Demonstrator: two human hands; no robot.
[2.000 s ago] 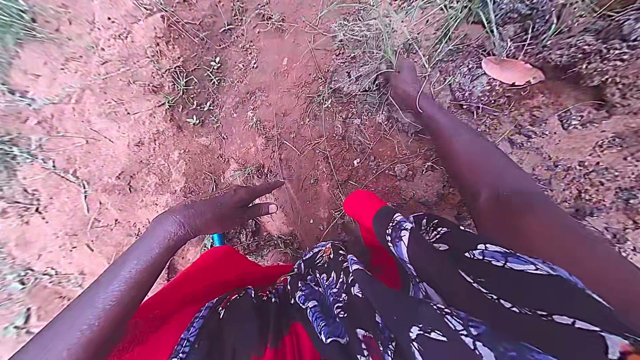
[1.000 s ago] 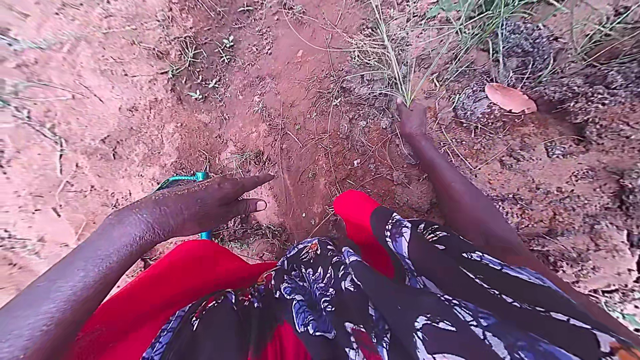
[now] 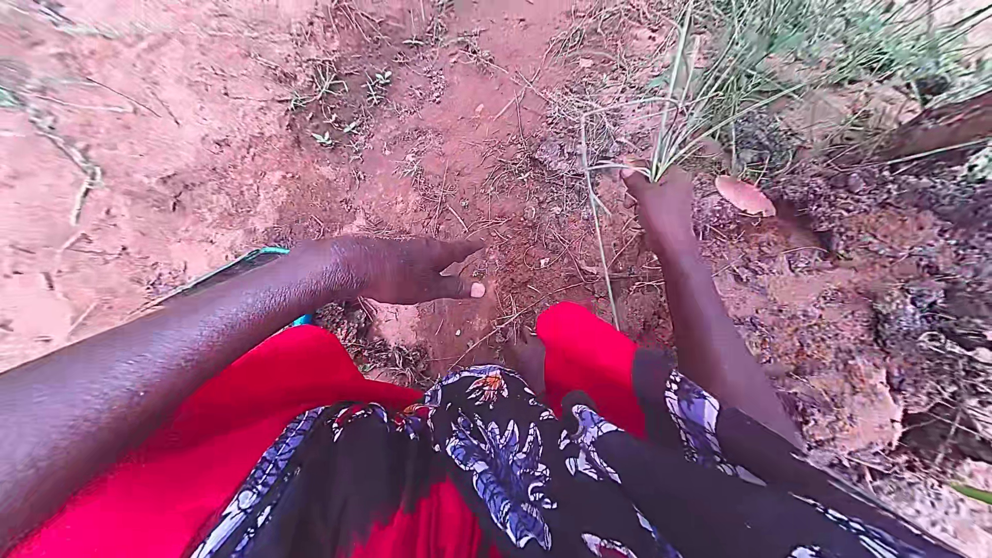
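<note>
My right hand [image 3: 665, 200] is closed around the base of a tuft of long green grass [image 3: 673, 116], whose blades fan upward and to the right; one pale blade hangs down to its left. My left hand [image 3: 411, 270] reaches over the reddish soil [image 3: 496, 209] with its fingers extended and the thumb apart, holding nothing. Under my left forearm, a teal-rimmed object [image 3: 267, 252] shows in part; what it is cannot be told. Red cloth [image 3: 589, 349] and dark patterned cloth [image 3: 496, 457] cover my lap and knees.
A dry pinkish-brown leaf [image 3: 745, 195] lies on the ground just right of my right hand. More grass [image 3: 837, 54] grows at the upper right. Small seedlings [image 3: 324, 139] and dry twigs [image 3: 81, 174] stand or lie on the left. Dark clods and roots [image 3: 922, 310] are at the right.
My right hand has drawn back toward me with the grass tuft in its grip, compared with a second ago. My left hand has moved right over the soil, fingers still apart.
</note>
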